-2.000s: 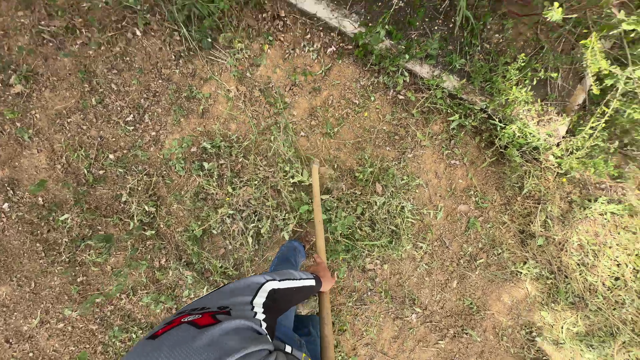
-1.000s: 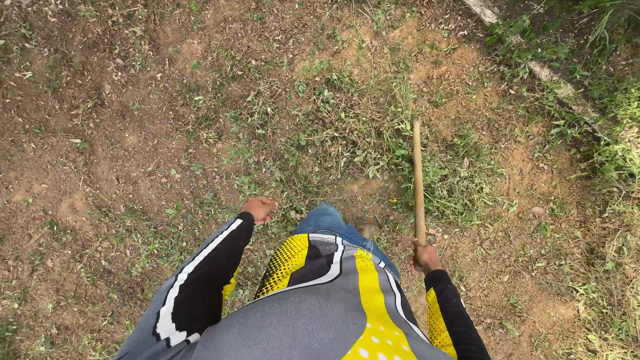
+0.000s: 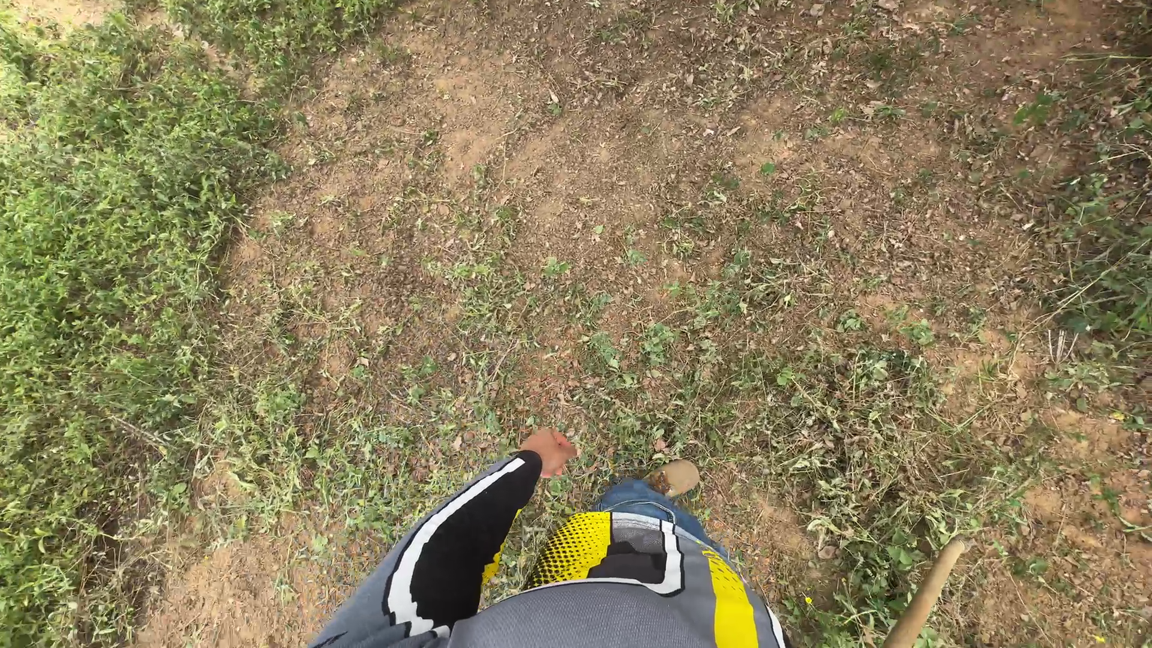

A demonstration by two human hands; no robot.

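My left hand (image 3: 550,451) hangs in front of my body at the lower middle, fingers curled, with no object visible in it; whether the fingers are fully closed is hard to tell. Only the upper end of a wooden handle (image 3: 927,594) shows at the bottom right, slanting over the ground. My right hand is out of the frame, so its hold on the handle cannot be seen. One shoe (image 3: 677,478) pokes out beyond my jeans, below and right of my left hand.
Dense green weeds (image 3: 99,270) cover the left side. Loose, wilted cuttings (image 3: 864,432) lie on the soil at the right. Bare brown soil (image 3: 576,171) with dry leaves spreads ahead. More weeds (image 3: 1116,243) grow at the right edge.
The view has swung to the left, bringing the dense weeds in. My right hand, on the wooden handle a second ago, has left the frame, and less of the handle shows.
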